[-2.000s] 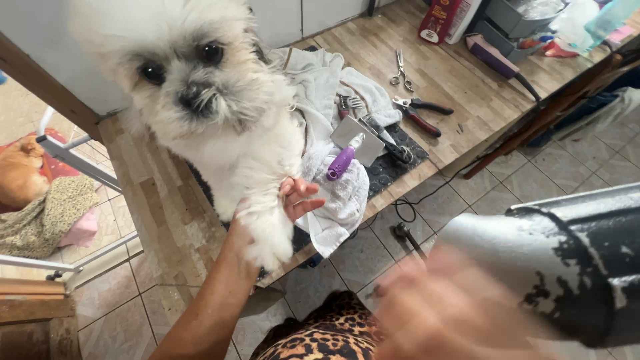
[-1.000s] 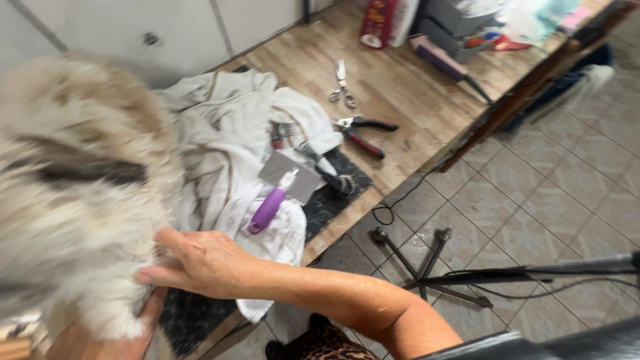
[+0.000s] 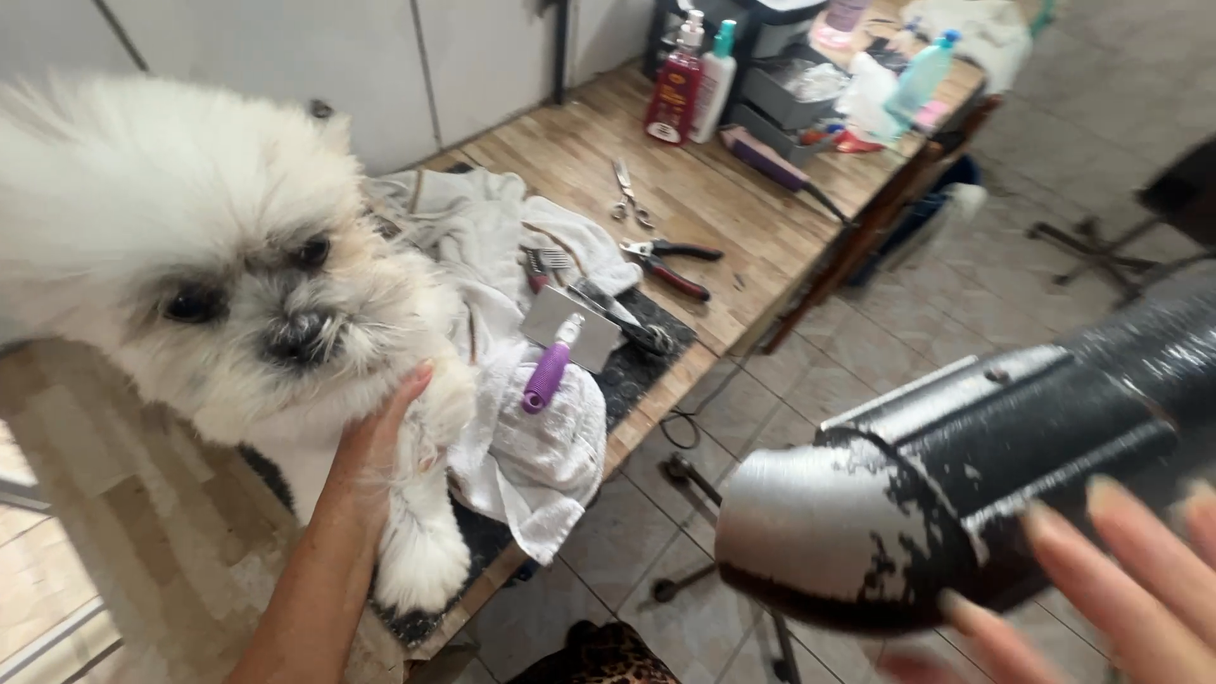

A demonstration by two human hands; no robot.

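A fluffy white dog faces me on the table at the left. My left hand is at its chest and upper front leg, the thumb against the fur; the fingers are largely hidden. My right hand, blurred, has its fingers spread beside the black and silver nozzle of a dryer at the lower right. Between dog and nozzle, a purple-handled slicker brush rests on a white towel.
Behind the towel on the wooden table are scissors, nail clippers, a steel comb and a hair clipper. Spray bottles and grey trays stand farther back. A wheeled stand's legs are on the tiled floor.
My right hand has left the dog's fur and moved right to the dryer nozzle, which is large in view again. The dog's face shows again, where its fur was blurred one second ago.
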